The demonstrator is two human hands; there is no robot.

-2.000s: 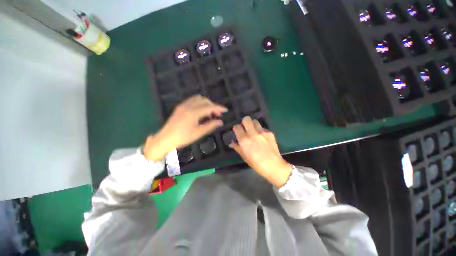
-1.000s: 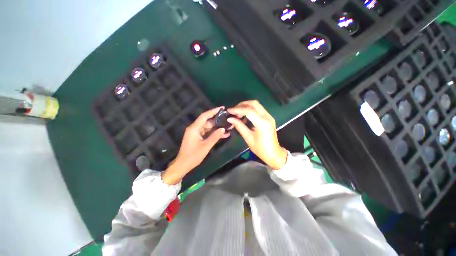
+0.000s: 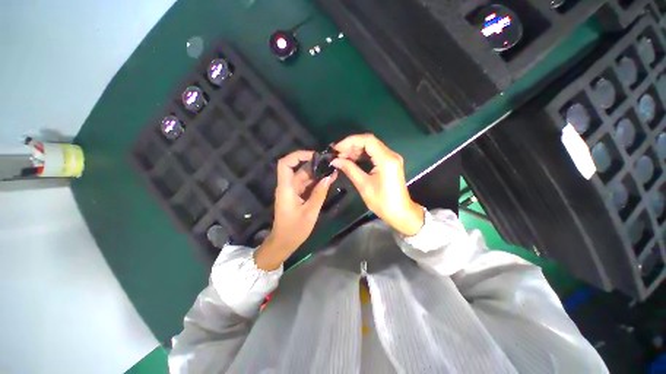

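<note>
A small dark round lens unit (image 3: 323, 162) is held between both hands above the right edge of the work tray, seen tilted. My left hand (image 3: 296, 201) grips it from the left between thumb and fingers. My right hand (image 3: 376, 175) pinches it from the right with thumb and fingertips. The black foam work tray (image 3: 164, 157) lies flat on the green mat. Three purple-glare lens units (image 3: 193, 98) stand in a row at its far-left side. A dull grey disc (image 3: 217, 234) sits near its lower end. My left hand hides part of the tray.
A single dark lens (image 3: 282, 44) lies on the mat beside several pale specks (image 3: 321, 45). A faint clear disc (image 3: 194, 47) lies near the wall. Stacked foam trays (image 3: 431, 80) stand at right rear. A lower tray stack (image 3: 562, 190) holds grey discs. A yellow-white cylinder (image 3: 64, 160) stands far left.
Both hands have risen from the tray's near edge since the first frame, with the lens unit between them. Since the middle frame it is tilted more edge-on. The camera view has turned.
</note>
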